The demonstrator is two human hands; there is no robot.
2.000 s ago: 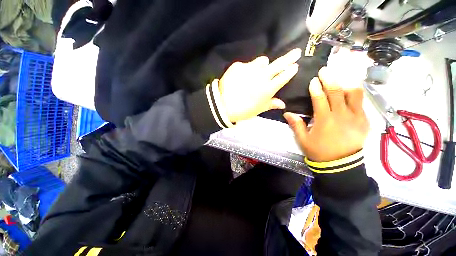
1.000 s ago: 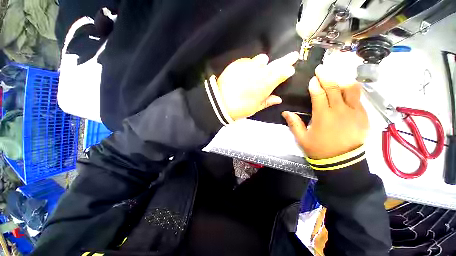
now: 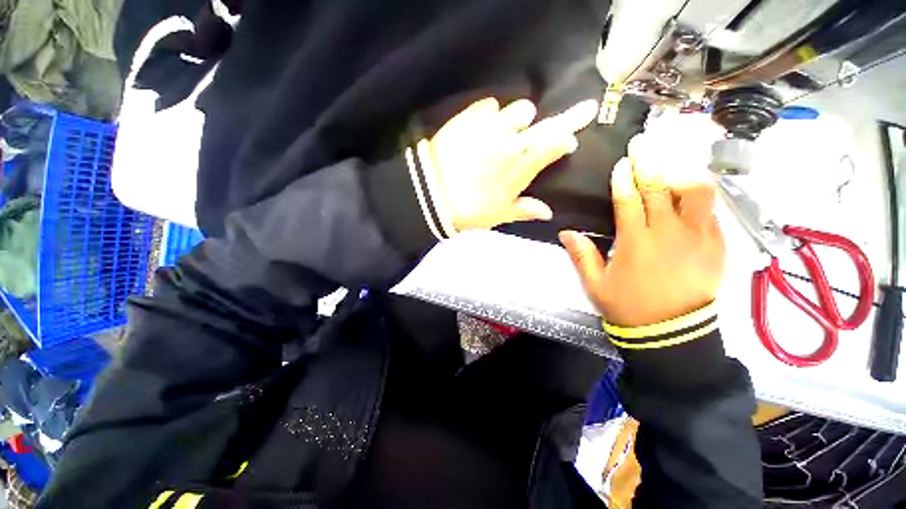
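Observation:
The black garment piece [image 3: 397, 70] lies spread on the white table, left of and under the presser foot [image 3: 610, 103]. My left hand [image 3: 497, 164] rests flat on the black fabric, its fingertips just left of the presser foot, fingers a little apart. My right hand [image 3: 651, 234] lies flat at the right edge of the fabric, below the foot, fingers spread, its upper fingers washed out by glare. A fine pale thread shows by the right thumb. The sewing machine head [image 3: 641, 35] is at the top right.
Red-handled scissors [image 3: 820, 298] lie right of my right hand. A dark-handled tool [image 3: 887, 333] lies beyond them. A dark round machine part [image 3: 745, 111] is beside the needle area. The ruler strip [image 3: 517, 318] runs along the table's near edge. Blue crate [image 3: 84, 229] stands left; bundled black pieces [image 3: 834, 457] are lower right.
The camera view has shifted slightly. My left hand's fingers have moved slightly on the fabric, and its index finger is now more extended and apart. My right hand has stayed nearly in place.

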